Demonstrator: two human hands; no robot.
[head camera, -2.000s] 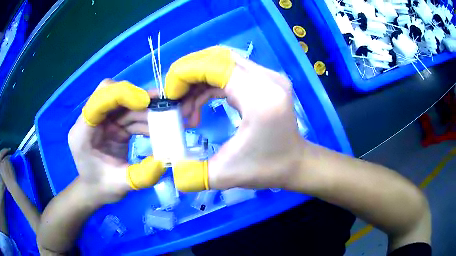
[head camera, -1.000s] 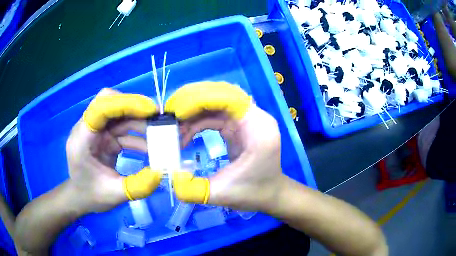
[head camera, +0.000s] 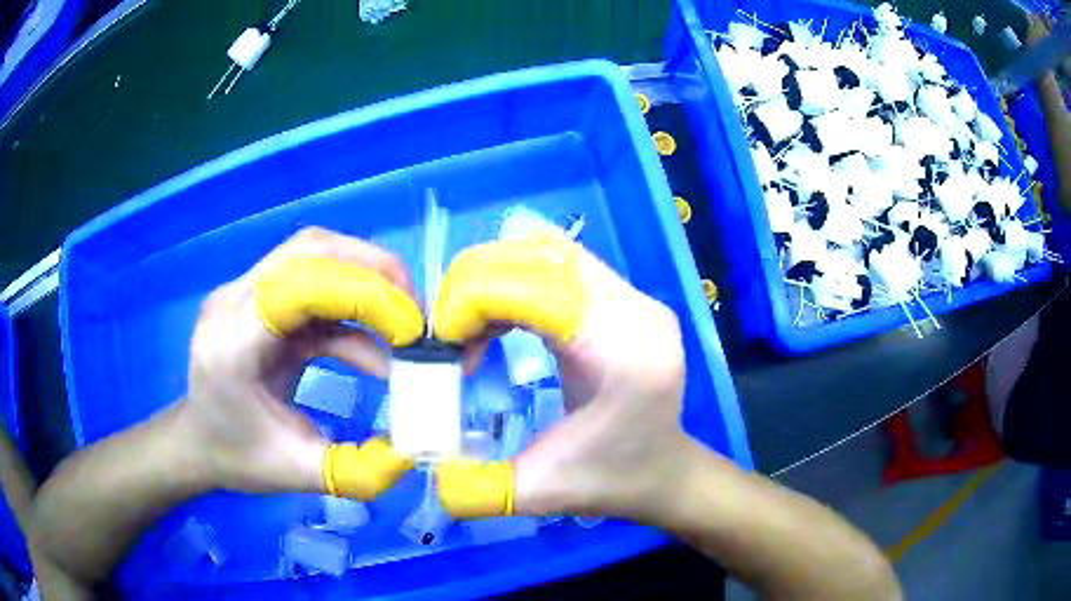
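A wired unit (head camera: 425, 405) with a white body and a black top end is held upright above the blue work bin (head camera: 352, 129). Its lead wires point up and are blurred. My left hand (head camera: 300, 364), with yellow finger cots, grips its left side at top and bottom. My right hand (head camera: 564, 364), also with yellow cots, grips its right side the same way. Several clear plastic housings (head camera: 315, 549) lie in the bin below, partly hidden by my hands.
A blue unit bin (head camera: 781, 335) heaped with white-and-black units stands at right. Rolled yellow finger cots (head camera: 665, 143) lie between the bins. A green conveyor (head camera: 153, 117) beyond carries a wired unit (head camera: 249, 47). A red stool (head camera: 940, 429) and another person's arm (head camera: 1049, 117) show at right.
The view has shifted, showing more of the unit bin than two seconds ago. Both hands still hold the unit, now slightly lower and farther right in view. The unit on the conveyor has shifted left.
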